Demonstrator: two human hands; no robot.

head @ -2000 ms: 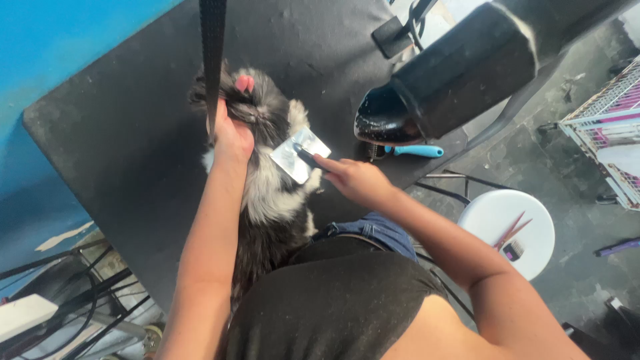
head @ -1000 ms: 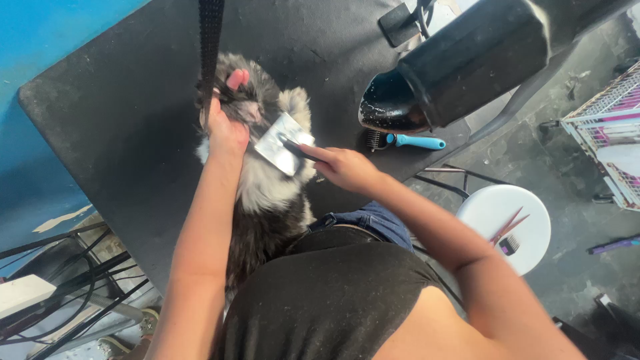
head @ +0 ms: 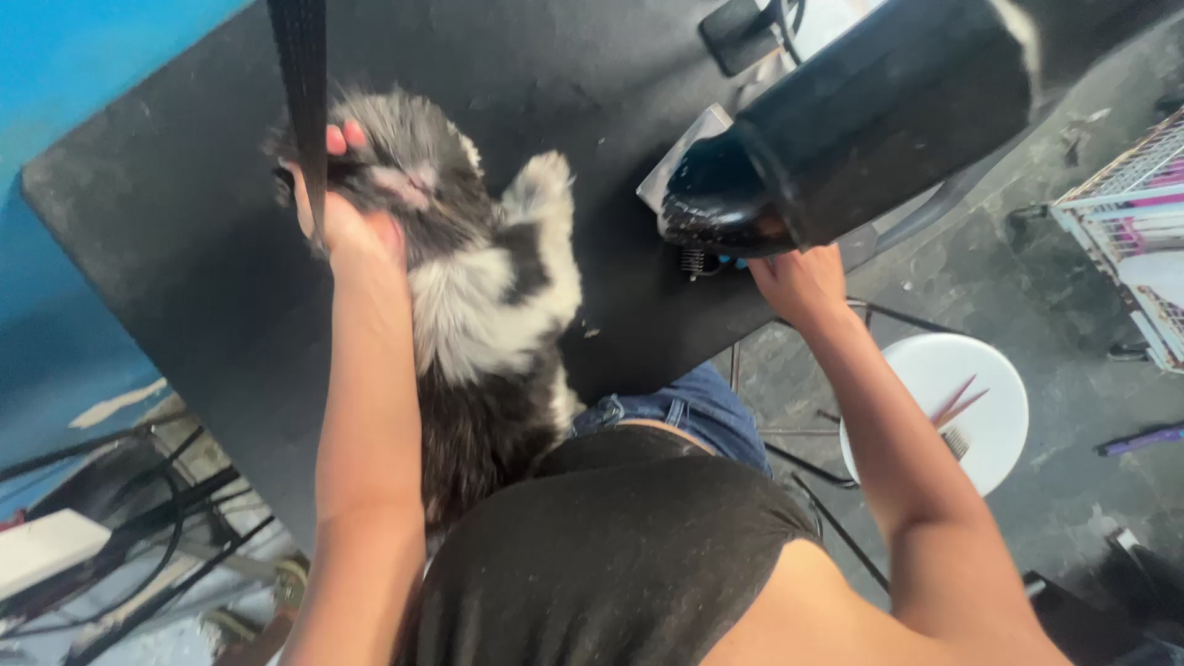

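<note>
A black, grey and white dog point(head: 481, 305) lies on the black tabletop point(head: 185, 213), against my body. My left hand point(head: 347, 208) is closed around its muzzle, beside a black strap point(head: 301, 92) that hangs down in front. My right hand point(head: 805, 277) is at the table's right side, partly hidden under the black dryer nozzle point(head: 731, 199). Close to its fingers is a rake-like comb point(head: 692, 263) with metal teeth and a blue handle, mostly covered. A flat metal slicker brush head point(head: 689, 153) shows behind the nozzle; what my right fingers hold is hidden.
The large dryer tube point(head: 897, 111) reaches in from the upper right. A white round stool point(head: 971, 370) carries scissors point(head: 957, 407) and a small comb-like piece. A wire cage or cart point(head: 1128, 213) stands at the right, and a blue wall point(head: 74, 92) borders the table's left.
My right hand has moved right, away from the dog's chest, to beneath the dryer nozzle. The slicker brush is off the fur. My left hand remains at the dog's muzzle.
</note>
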